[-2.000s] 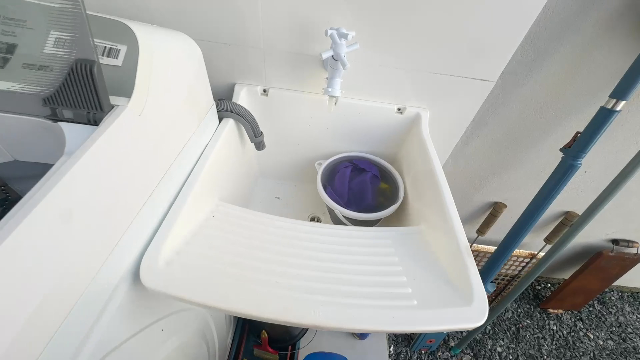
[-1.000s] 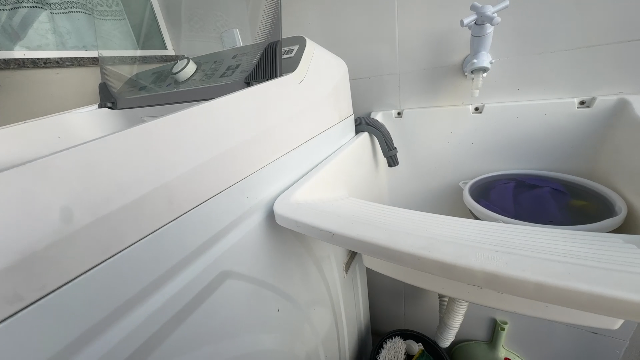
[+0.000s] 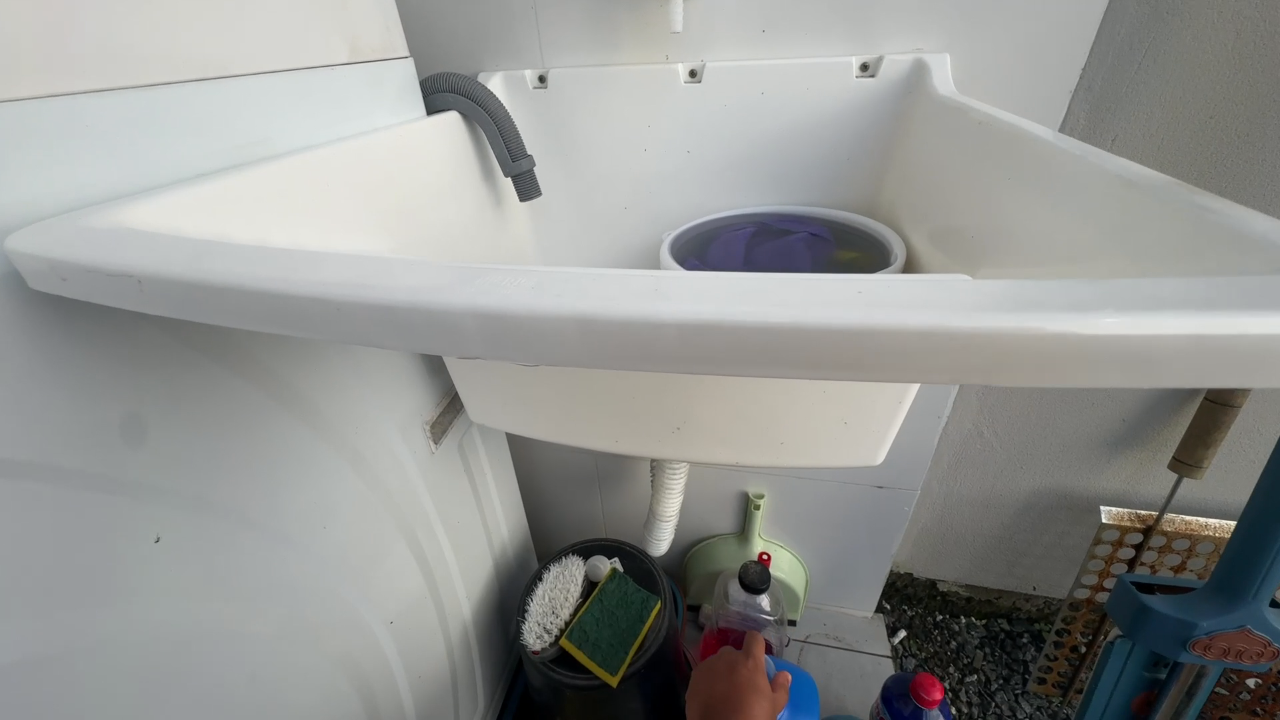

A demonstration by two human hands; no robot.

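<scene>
One hand, which looks like my left hand [image 3: 738, 682], reaches in from the bottom edge under the sink. Its fingers are bent at the top of a blue plastic container [image 3: 798, 692]; whether they grip it is hidden. Just behind the fingers stands a clear bottle with a black cap [image 3: 752, 596] and red liquid. My right hand is out of view. Above, the white laundry sink [image 3: 640, 325] holds a white-rimmed bucket [image 3: 895, 240] with purple cloth [image 3: 765, 246] in liquid.
A black bucket [image 3: 535, 675] carries a green-yellow scouring sponge [image 3: 612, 625] and a white-bristled brush [image 3: 553, 603]. Behind stand a green dustpan [image 3: 755, 530] and a white drain hose [image 3: 665, 505]. A red-capped bottle [image 3: 912, 695] and a blue tool frame [image 3: 1195, 610] are on the right.
A hand has come into view at the bottom, by the bottles under the sink. The view has swung down and to the right since one second ago.
</scene>
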